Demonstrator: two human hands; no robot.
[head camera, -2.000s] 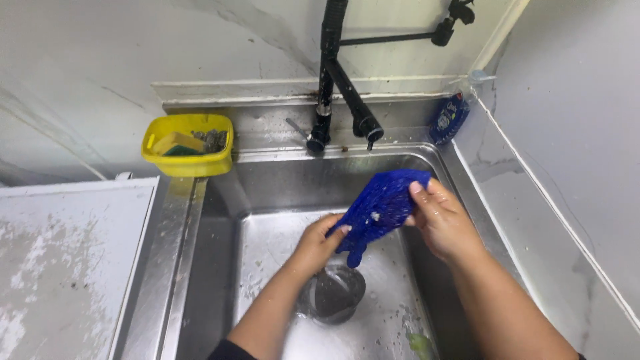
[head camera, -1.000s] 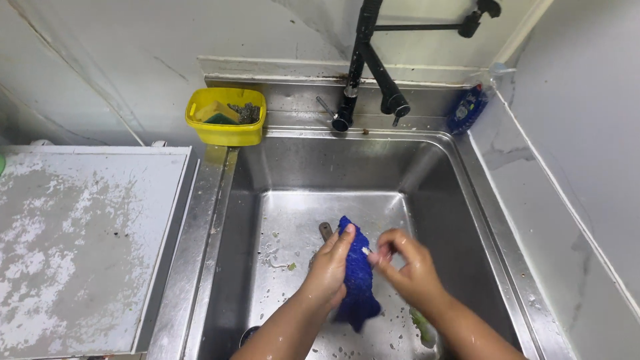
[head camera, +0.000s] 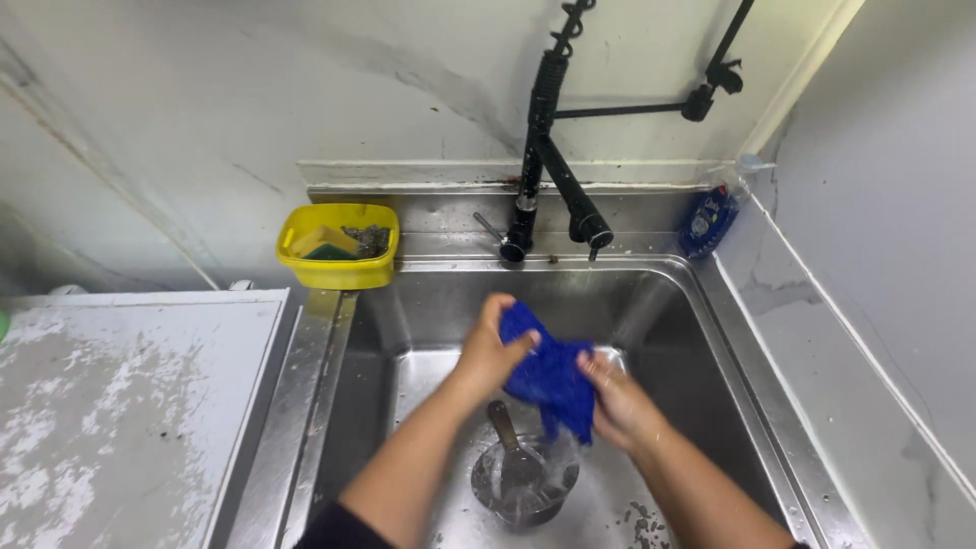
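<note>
Over the stainless steel sink (head camera: 450, 293), a wet blue cloth (head camera: 550, 372) is stretched between both hands. My left hand (head camera: 492, 347) grips its upper left part, thumb on top. My right hand (head camera: 619, 396) pinches the cloth's right edge. Below the cloth, a round metal bowl (head camera: 526, 515) stands on the sink floor with a dark-handled utensil (head camera: 503, 427) in it; water splashes around it. The utensil's lower end is partly hidden by the splashing.
A black spring faucet (head camera: 526, 175) rises behind the sink. A yellow plastic tub (head camera: 339, 272) holding a sponge and steel scourer stands back left; a blue dish soap bottle (head camera: 709, 219) leans back right. A worn white surface (head camera: 137, 419) lies left. Food scraps (head camera: 646, 526) lie in the sink.
The blue cloth, upright between my hands a second ago, is now spread wider and higher. My right hand, which was picking near the cloth, now grips its edge.
</note>
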